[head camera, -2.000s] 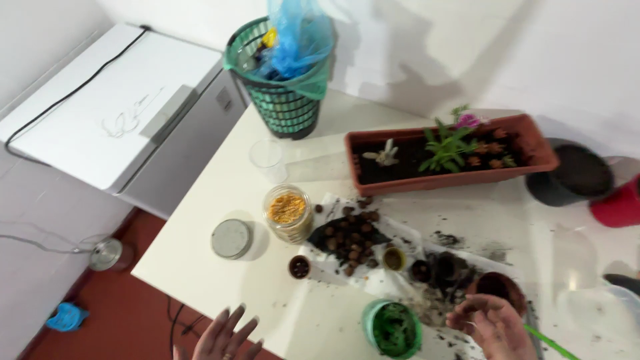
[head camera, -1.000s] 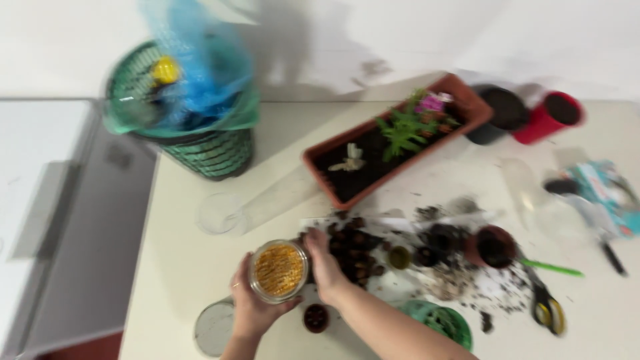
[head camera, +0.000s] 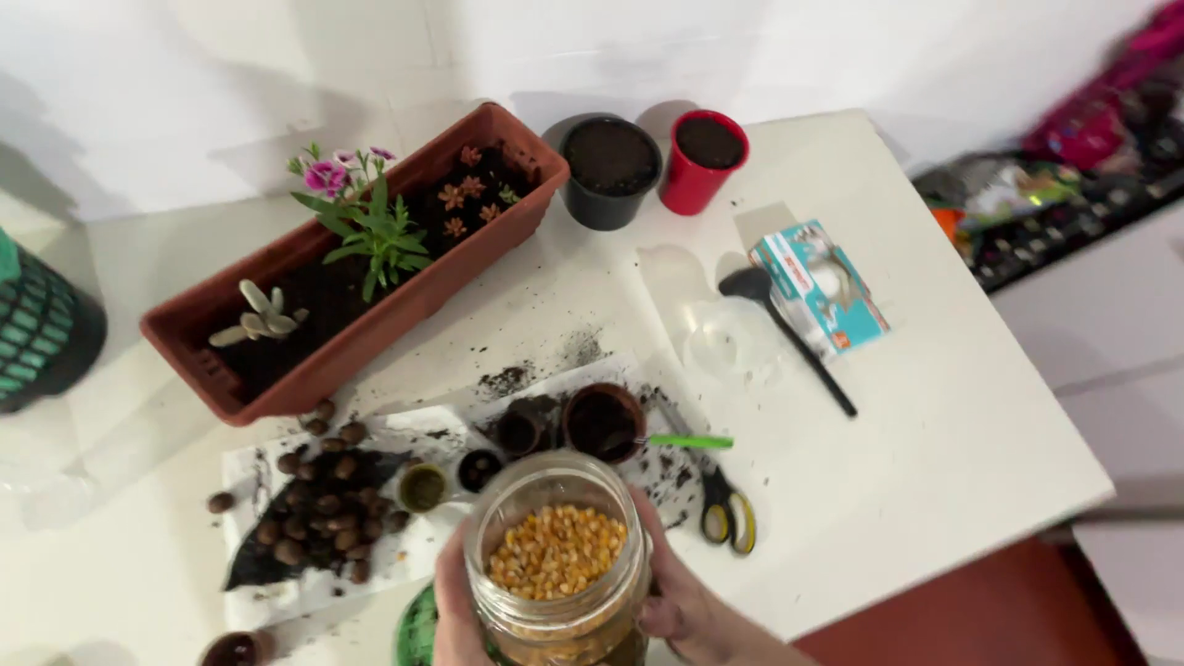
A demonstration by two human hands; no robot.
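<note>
An open glass jar of yellow corn kernels (head camera: 557, 553) is held between my two hands at the bottom centre. My left hand (head camera: 455, 601) wraps its left side, and my right hand (head camera: 680, 587) wraps its right side. Just beyond the jar stand a brown pot with soil (head camera: 603, 423), with a green-handled tool (head camera: 689, 441) leaning in it, and small pots, one of them olive-yellow (head camera: 423, 487). Round brown balls (head camera: 328, 518) lie on black material over white paper at the left. Scissors with black and yellow handles (head camera: 726, 513) lie right of the jar.
A terracotta-coloured planter (head camera: 370, 342) with flowers and succulents stands near the wall. Beside it are a black pot (head camera: 610, 171) and a red pot (head camera: 701, 162), both with soil. A black spoon-like utensil (head camera: 805, 347) touches a teal and white box (head camera: 837, 287). A green basket (head camera: 42, 324) is at far left.
Two seconds ago the jar stood on the table and both hands were off it; one second ago both hands were on it. It has since moved right, in front of the small pots. The view has swung right.
</note>
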